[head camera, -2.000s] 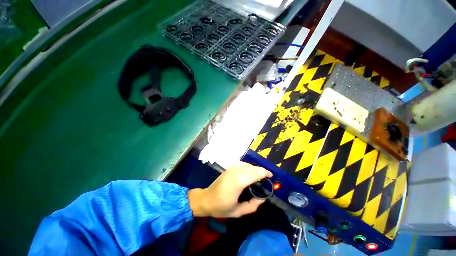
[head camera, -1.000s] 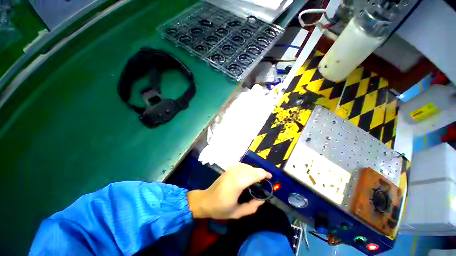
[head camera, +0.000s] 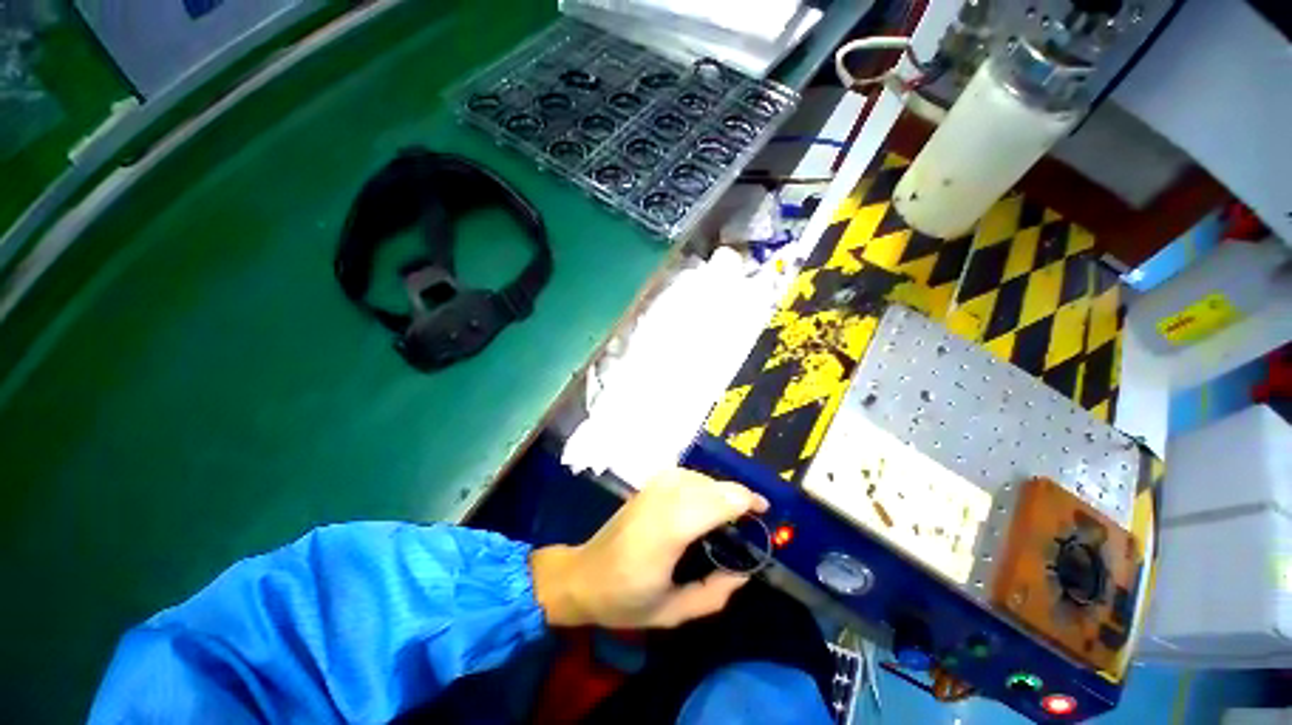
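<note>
My left hand (head camera: 645, 552), bare with a blue sleeve, is at the lower middle in front of the press. Its fingertips hold a round black ring part (head camera: 740, 544) with a thin shiny rim. My right hand is not in view. The orange-brown square fixture (head camera: 1032, 567) with a dark round centre sits at the front right of the silver perforated plate (head camera: 992, 404). A stained pale pad (head camera: 900, 503) lies beside it. The pale cylindrical press head (head camera: 978, 149) is behind the plate, not over the fixture.
The blue control panel (head camera: 942, 620) has a gauge and lit red and green buttons. Yellow-black tape (head camera: 794, 361) covers the press bed. White cloth (head camera: 673, 368) lies left of it. A clear tray (head camera: 631, 121) of dark rings and a black head strap (head camera: 446, 319) are on the green bench.
The perforated plate, pad and fixture have moved towards me to the front of the press. The press head has moved from the right edge to the back. My left hand has stayed nearly still with the ring.
</note>
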